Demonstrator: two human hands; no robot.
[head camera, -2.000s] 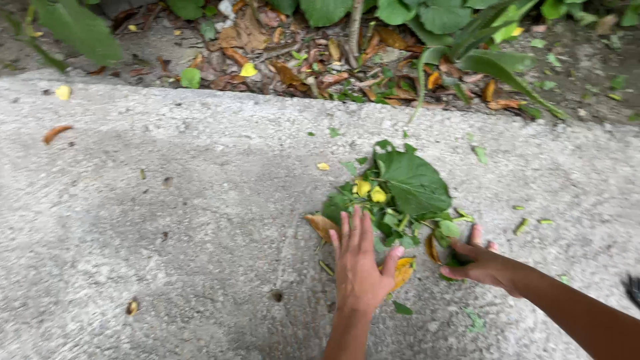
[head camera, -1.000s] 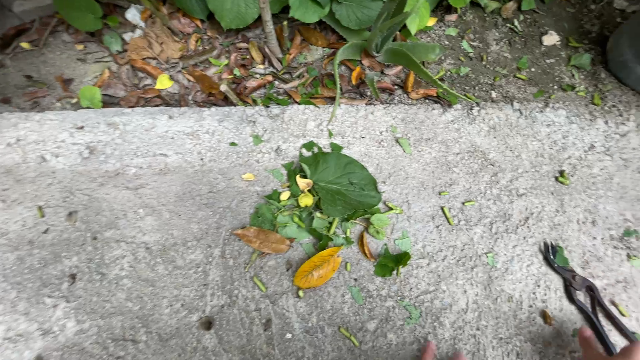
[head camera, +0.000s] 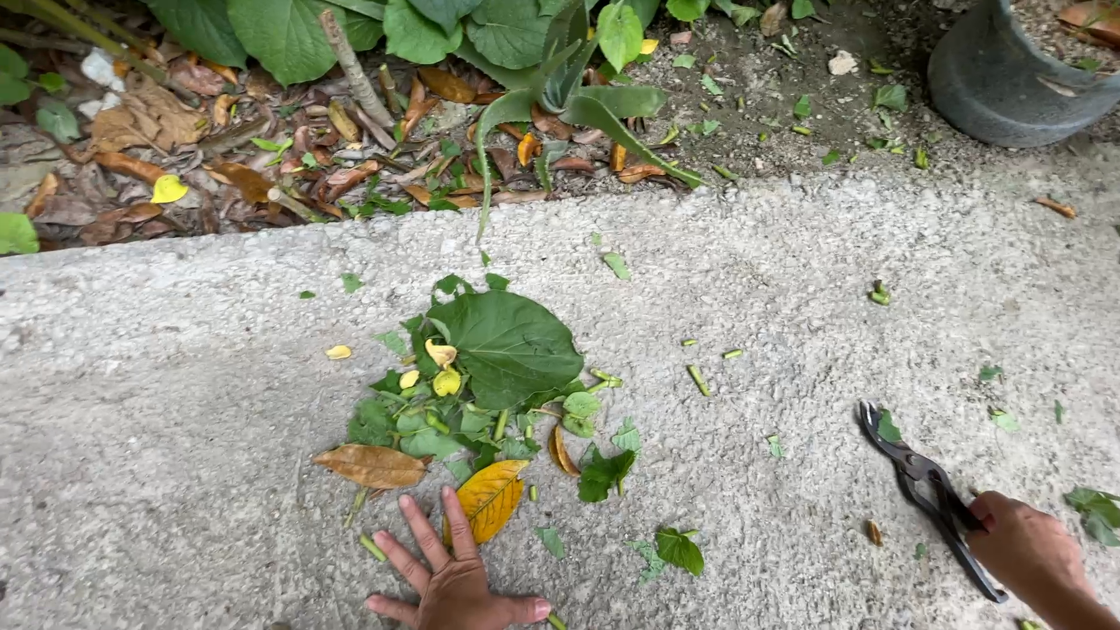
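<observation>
A pile of green leaves and cut stem pieces (head camera: 507, 350) lies on the concrete, with small yellow leaves among it. A brown dry leaf (head camera: 374, 466) and a yellow-orange leaf (head camera: 486, 500) rest at its near edge. My left hand (head camera: 451, 573), fingers spread and holding nothing, is just below the pile; its index finger reaches the yellow-orange leaf. On the right, my right hand (head camera: 1024, 542) grips one handle of the dark metal pruning shears (head camera: 919, 472). The shears' other handle is outside the hand, and a scrap of green leaf lies by the blades.
Beyond the concrete edge is a soil bed with dry leaf litter (head camera: 149, 122), a spiky succulent plant (head camera: 560, 92) and broad-leaved plants (head camera: 280, 35). A dark plant pot (head camera: 1006, 79) stands at the upper right. Stem pieces (head camera: 698, 380) and leaf scraps are scattered over the concrete.
Both hands were at the pile two seconds ago. My right hand has moved away to the right and taken hold of the shears. My left hand is back beside the pile's near edge.
</observation>
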